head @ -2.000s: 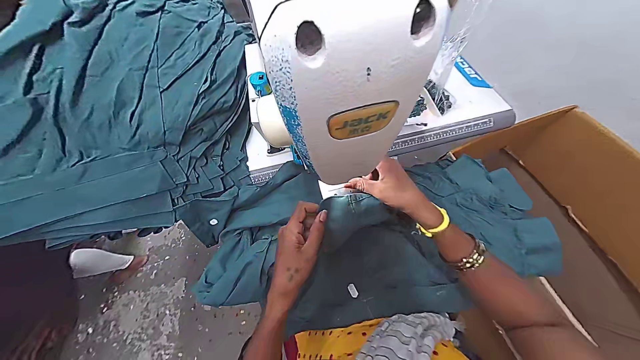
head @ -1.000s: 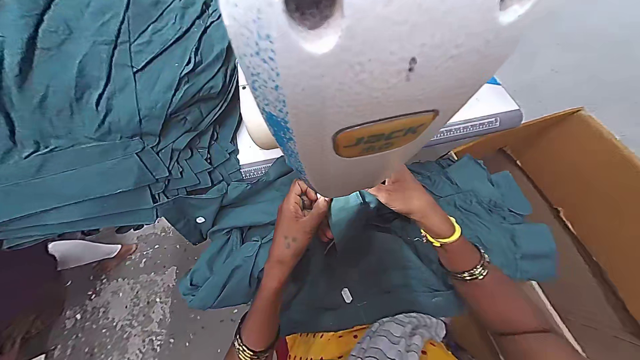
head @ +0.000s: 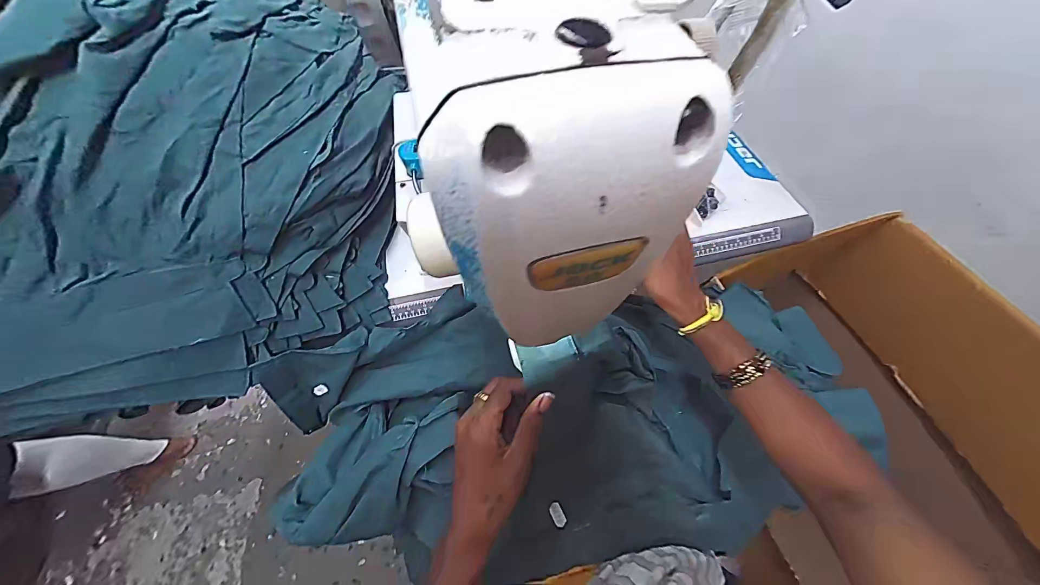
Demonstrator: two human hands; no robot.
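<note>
A white Jack sewing machine point(head: 577, 187) stands at the centre, its head hiding the needle area. Under it and over my lap spreads a dark green garment point(head: 617, 455) with small white tags on it. My left hand point(head: 496, 455) pinches the cloth just below the machine head, thumb and fingers close together, a ring on one finger. My right hand point(head: 674, 280) is behind the right side of the head, by the machine bed; its fingertips are hidden. A yellow band and a metal bracelet circle that wrist.
A tall pile of green garments point(head: 162, 179) lies left of the machine. An open cardboard box point(head: 959, 341) stands at the right, with green cloth over its near edge. Another person's foot point(head: 175, 449) shows on the worn floor at lower left.
My right hand has moved from the cloth in front of the machine head to its right side. The left hand has moved down, a little away from the head. The view has shifted back from the machine.
</note>
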